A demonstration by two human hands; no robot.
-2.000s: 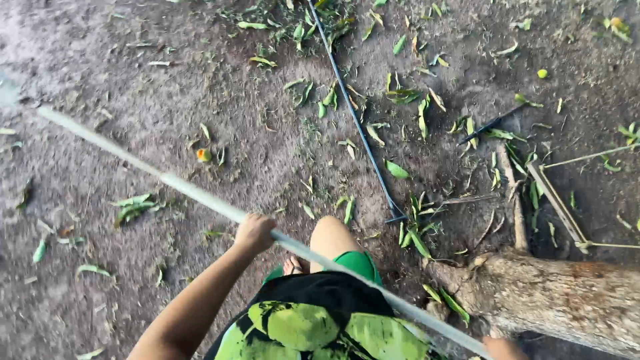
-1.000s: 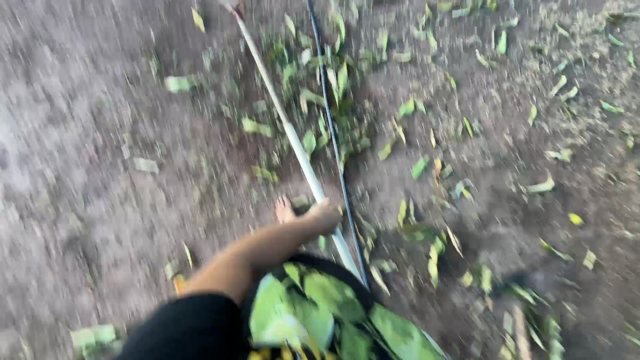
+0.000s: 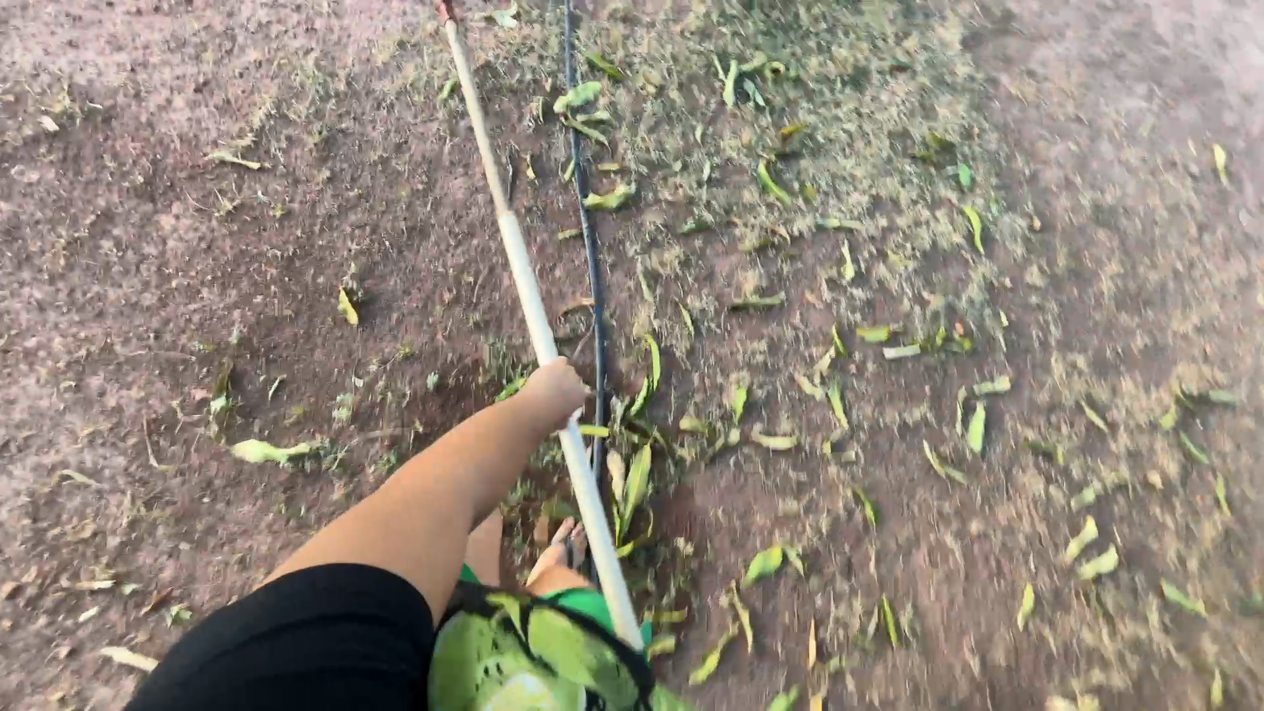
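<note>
My left hand [image 3: 555, 393] is closed around a long pole [image 3: 528, 281], whose thicker lower part is white and whose thinner upper part is tan. The pole slants from the top left of the view down to my torso. At its far end a reddish-brown piece [image 3: 446, 10] is cut off by the top edge. My right hand is out of view. A dark hose or cable [image 3: 591, 252] lies on the ground just right of the pole and passes behind my left hand.
Brown soil with sparse grass surrounds me, strewn with green and yellow fallen leaves [image 3: 637, 484]. My foot in a sandal [image 3: 565, 548] stands beside the dark line, close to a leaf clump.
The pole has swung from a flat slant across my body to a steeper one pointing ahead. My right hand, at the pole's lower end two seconds ago, has left view. The view has shifted off the log.
</note>
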